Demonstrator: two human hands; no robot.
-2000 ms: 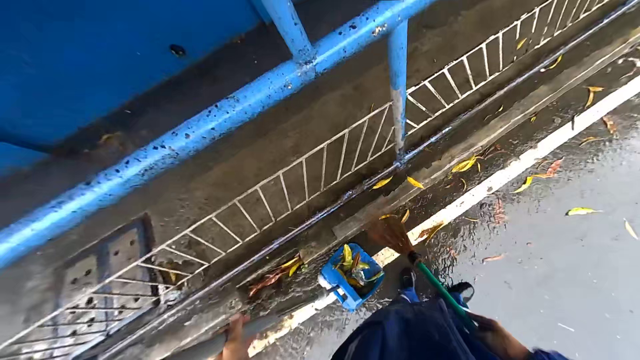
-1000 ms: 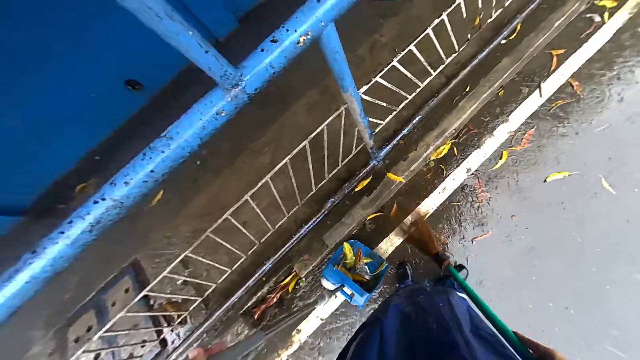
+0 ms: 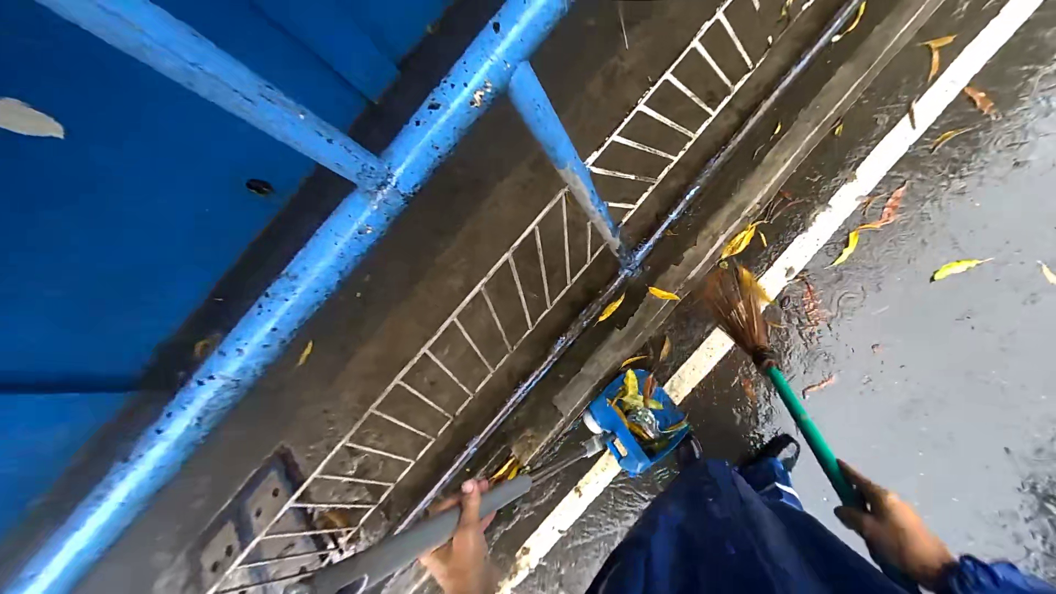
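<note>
My right hand (image 3: 895,524) grips the green handle of a broom (image 3: 804,417), whose brown bristles rest by the white painted line near yellow leaves. My left hand (image 3: 466,540) is closed around a grey pipe-like handle (image 3: 421,532) with a thin metal rod running from its end toward a blue plastic dustpan (image 3: 624,450). Inside the dustpan lie yellow and brown leaves (image 3: 631,396) and something clear, perhaps plastic. The dustpan sits across the white line, left of the broom head. Another yellow leaf (image 3: 738,239) lies just above the bristles.
A blue metal railing (image 3: 330,239) crosses the upper left, its post (image 3: 569,157) standing by the kerb (image 3: 742,206). Beyond are a white ladder-like metal strip (image 3: 462,330), a perforated cover (image 3: 256,511) and a blue wall (image 3: 148,206). Scattered leaves lie on the wet road (image 3: 949,355).
My left hand, only partly visible at the lower edge a second ago, now shows fully on the grey handle. The broom head has moved up, away from the dustpan. The view has shifted.
</note>
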